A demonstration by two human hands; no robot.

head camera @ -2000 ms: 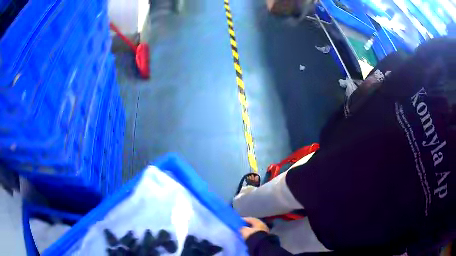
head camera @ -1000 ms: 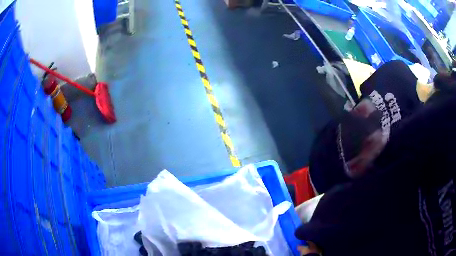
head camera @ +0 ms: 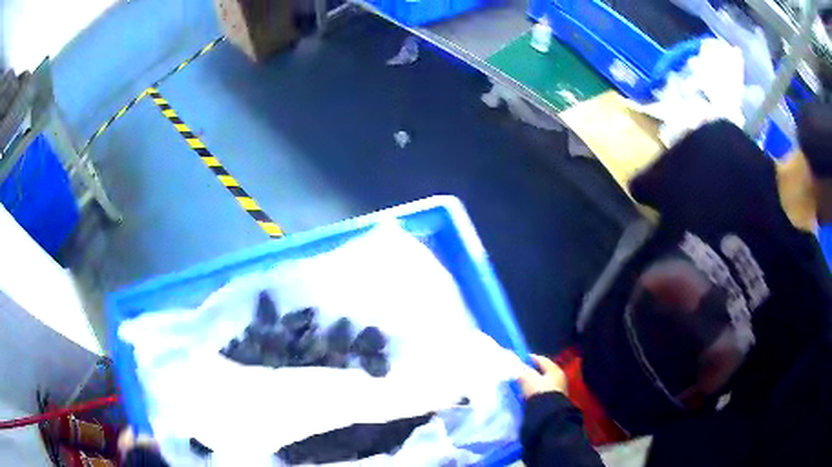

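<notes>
A blue plastic tray [head camera: 474, 260] is held in front of me, lined with a creased white liner sheet [head camera: 192, 401]. A cluster of black moulded parts [head camera: 306, 337] lies on the liner. A dark strip, perhaps more parts, shows between liner folds near the tray's near side. My right hand [head camera: 546, 376] grips the tray's right rim, with the thumb on the edge. My left hand [head camera: 132, 442] is at the tray's left rim, small, dark and cut off by the bottom of the picture.
A person in a dark hooded top [head camera: 712, 301] sits close on the right on a red stool [head camera: 588, 401]. Beyond is a bench with a green mat [head camera: 538, 73], a clear bottle [head camera: 541, 35] and a cardboard sheet [head camera: 616, 137]. A red handle [head camera: 55, 412] and a cardboard box [head camera: 255, 27] stand left.
The tray has come higher into view and the liner now lies flatter, showing the cluster of parts. The view has swung right; the blue crate stack has left it on the left.
</notes>
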